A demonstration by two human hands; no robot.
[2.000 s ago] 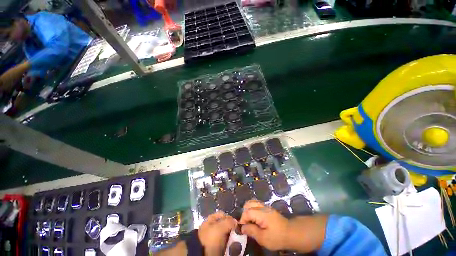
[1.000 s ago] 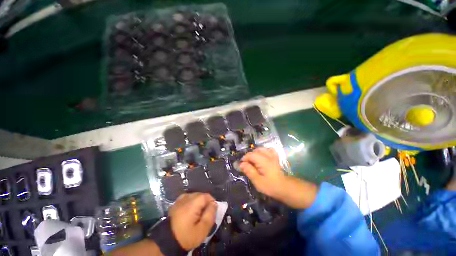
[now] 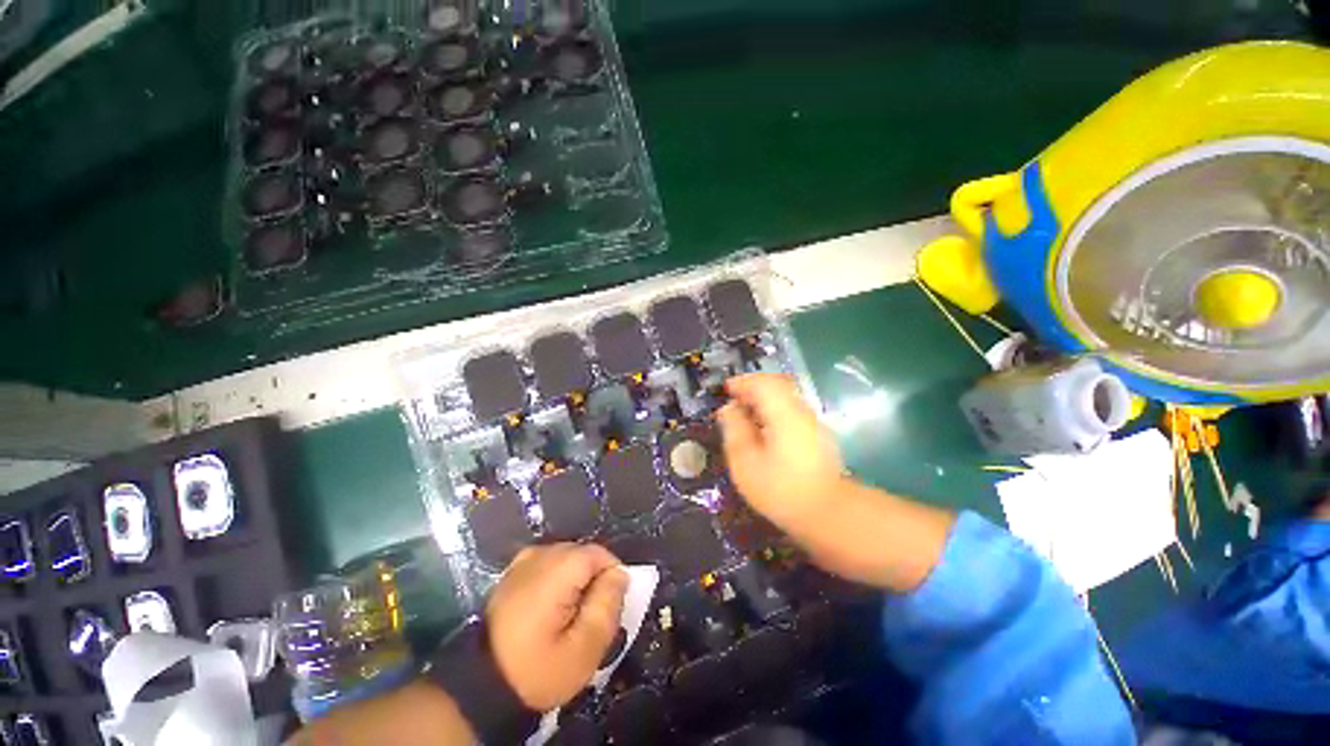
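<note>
A clear blister tray (image 3: 438, 382) holds rows of black watch modules (image 3: 623, 347) with small orange-dotted tails. One module in the second row bears a pale round adhesive pad (image 3: 689, 461). My left hand (image 3: 554, 619) is over the tray's lower left, thumb and fingers pinched on a white release liner strip (image 3: 636, 598); part of the strip is hidden under the hand. My right hand (image 3: 788, 459) is over the tray's right side, just right of the padded module, fingers bent close together. Whether anything is between its fingertips cannot be told.
Another clear tray (image 3: 642, 219) of padded modules lies on the green conveyor, a loose module (image 3: 193, 303) beside it. A black foam tray (image 3: 248, 561), white backing roll (image 3: 183, 692) and packet (image 3: 343, 634) are left. A yellow-blue fan (image 3: 1021, 204), grey cylinder (image 3: 1043, 408), paper (image 3: 1094, 510) and sticks are right.
My hands were together at the strip, then parted; my right hand moved up and right over the tray. The pale pad on the module now shows uncovered. The view has shifted down and right.
</note>
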